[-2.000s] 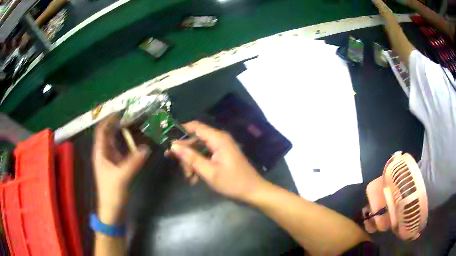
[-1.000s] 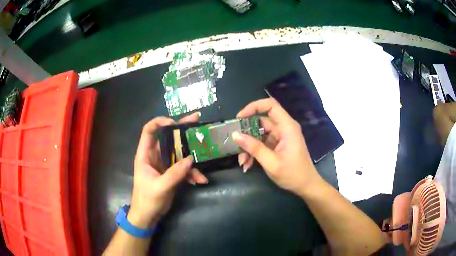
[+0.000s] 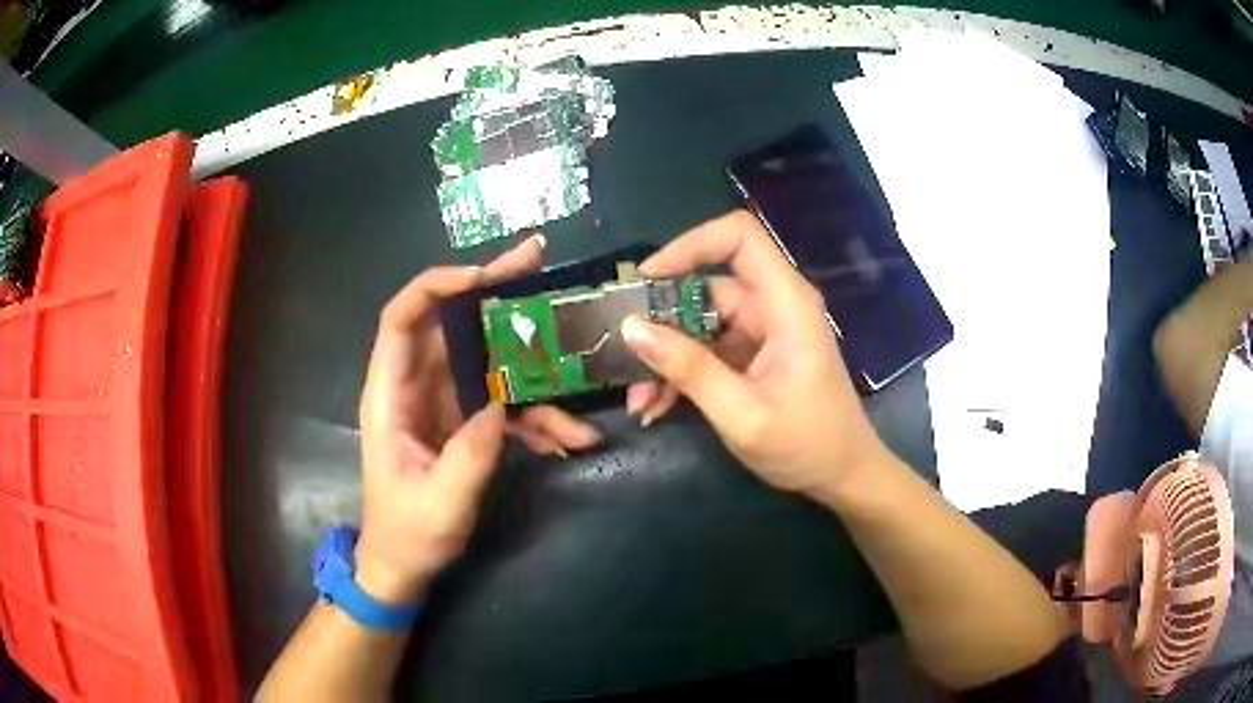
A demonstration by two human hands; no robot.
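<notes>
A green circuit board [image 3: 536, 350] with a grey-brown shield area and a small white patch lies over a black phone housing [image 3: 465, 338], above the dark bench mat. My left hand [image 3: 433, 398] holds the housing's left end, its thumb by a small orange tab [image 3: 498, 387] at the board's left edge. My right hand [image 3: 749, 364] grips the right end, thumb on the shield area and fingers behind. The fingers hide parts of the housing, so I cannot tell how fully the board sits in it.
A pile of boards [image 3: 515, 151] lies beyond my hands. A large smartphone [image 3: 841, 254] and white paper sheets [image 3: 1003, 275] lie to the right. Red trays [image 3: 96, 426] stand at left, a pink fan [image 3: 1168, 577] at lower right. Another person's arm [image 3: 1202, 337] shows at the right edge, the green conveyor [image 3: 357, 35] beyond.
Both hands were reaching apart near the board pile, then came together on board and housing. Since then, the board has shifted left over the housing, covering the pale gold strip; the orange tab now shows.
</notes>
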